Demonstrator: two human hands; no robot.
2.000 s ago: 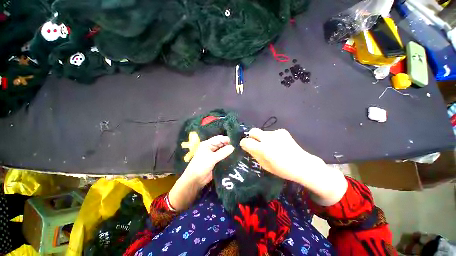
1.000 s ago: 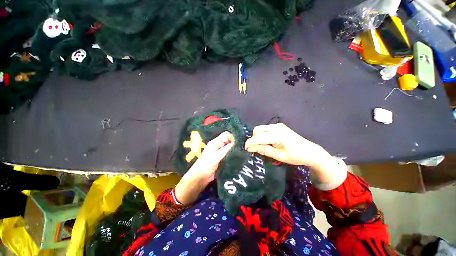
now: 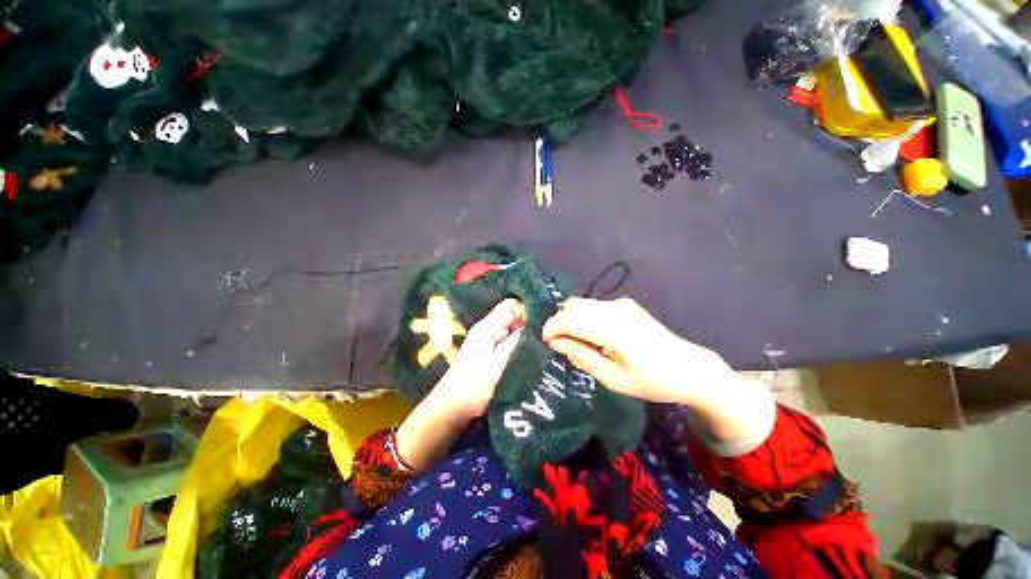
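Note:
A dark green plush piece point(image 3: 526, 385) lies bunched at the table's front edge and over the lap. White letters, an orange-tan gingerbread figure point(image 3: 438, 330) and a red patch point(image 3: 479, 271) show on it. My left hand point(image 3: 481, 360) grips the plush at its middle. My right hand point(image 3: 620, 345) is beside it with thumb and fingertips pinched together at the plush; a needle between them is too small to make out. A thin dark thread loop point(image 3: 612, 279) stands out just above my right hand. Another dark thread point(image 3: 317, 275) runs left over the cloth.
Green plush pieces point(image 3: 497, 68) are heaped at the far side. Blue and yellow snips point(image 3: 544, 172), small black bits point(image 3: 676, 161) and a white block point(image 3: 867, 255) lie on the dark cloth. A green box point(image 3: 961, 138) is far right. Yellow bag point(image 3: 215, 452) and green stool point(image 3: 113, 498) are below left.
My right hand has moved slightly, its fingers still pinched at the plush. The thread loop above it, mostly hidden a second ago, shows fully again. My left hand keeps its hold.

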